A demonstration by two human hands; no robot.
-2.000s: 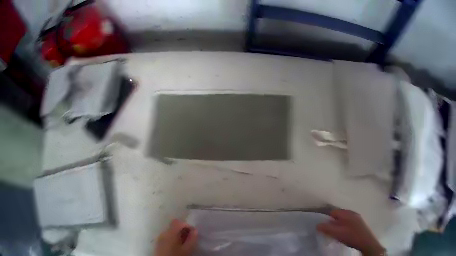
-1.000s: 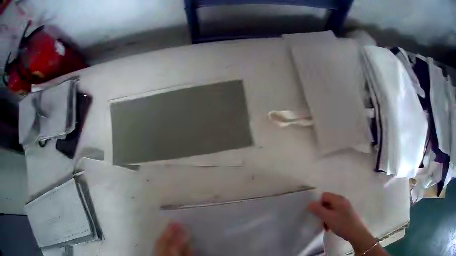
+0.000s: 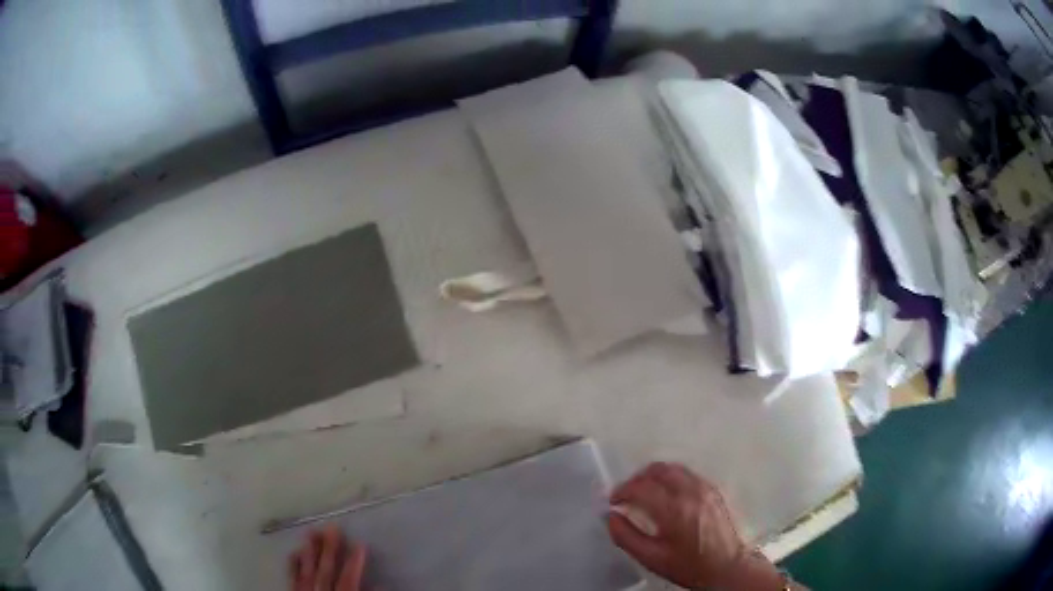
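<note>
The near stack (image 3: pixel 485 531) lies at the table's front edge with a pale grey sheet on top and a dark edge along its far side. My right hand (image 3: pixel 681 525) is at the stack's right edge, thumb and fingers pinching the sheet's border. My left hand (image 3: pixel 328 561) lies at the stack's left part, fingers on top, cut off by the lower picture edge. The grey-green panel (image 3: pixel 277 335) lies flat mid-table, with a white underlying panel (image 3: pixel 346 409) showing beneath its near edge.
An off-white panel (image 3: pixel 589 208) and cream tape loop (image 3: pixel 485 291) lie beyond. The white pile (image 3: pixel 774 231) and scraps (image 3: pixel 895 208) are at right. The tied bundle (image 3: pixel 32 346), phone (image 3: pixel 74 375) and marked bundle (image 3: pixel 87 548) are at left. A blue frame (image 3: pixel 427 40) stands behind.
The view has swung right, so table items sit further left in the picture. The hands remain at the near stack; my left hand's fingers now show more clearly on its top.
</note>
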